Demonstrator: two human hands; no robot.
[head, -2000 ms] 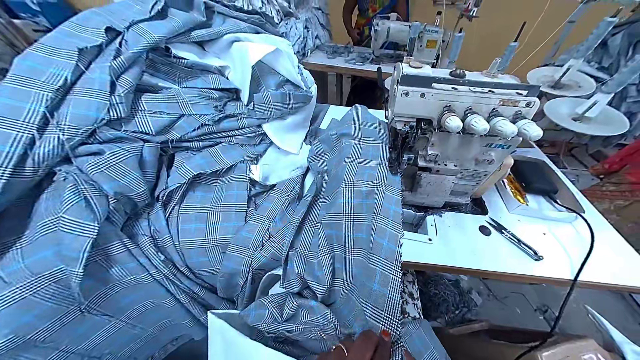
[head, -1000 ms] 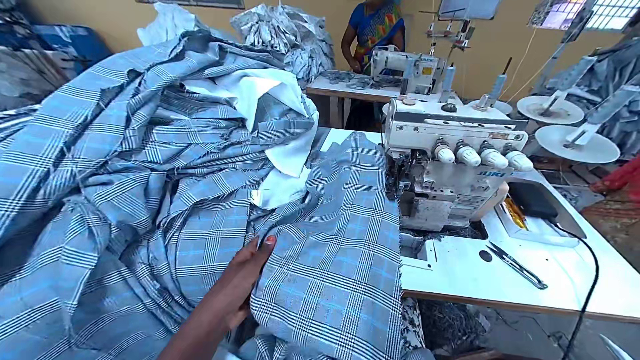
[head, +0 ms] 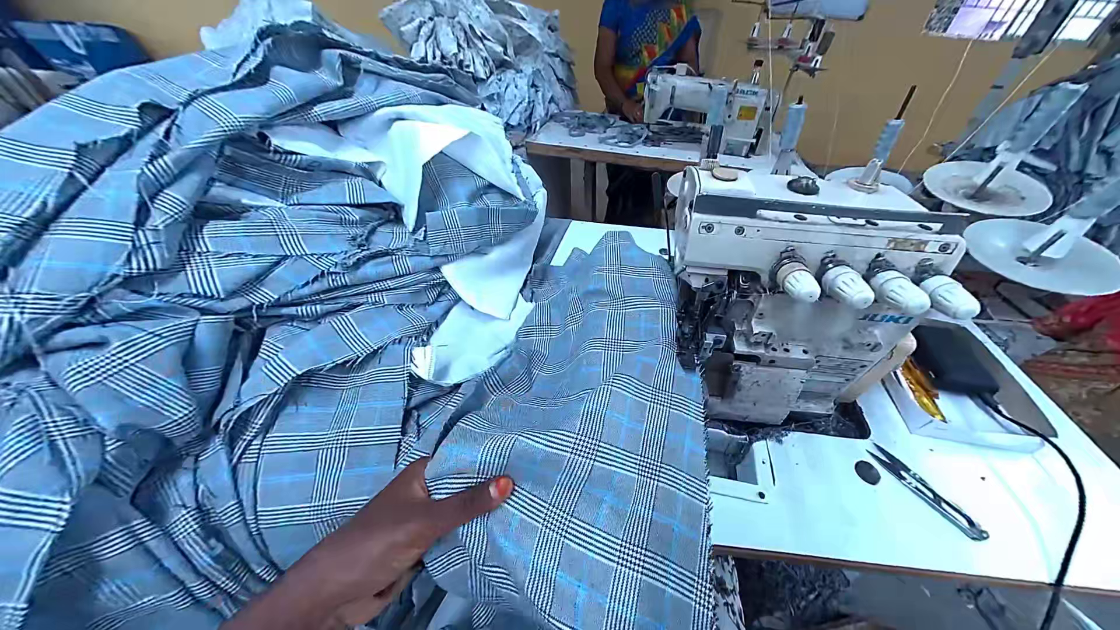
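Note:
My left hand (head: 407,534) reaches in from the bottom and pinches the left edge of a grey plaid fabric panel (head: 586,420), thumb on top and fingers underneath. The panel lies flat, its right edge running alongside the needle area of a white Juki overlock sewing machine (head: 814,289). To the left is a large heap of the same plaid cloth (head: 175,350), with white lining fabric (head: 486,262) among the folds. My right hand is out of view.
Metal thread snips (head: 927,490) and a black pouch (head: 954,363) lie on the white machine table (head: 840,516), with a black cable hanging over its edge. White thread stands (head: 1041,254) rise at the right. Behind, a person (head: 647,52) is at another sewing machine (head: 704,109).
Two seconds ago fingers showed only at the bottom edge; my left hand has since come onto the panel's left edge. The panel now lies flatter. The view has tilted up somewhat.

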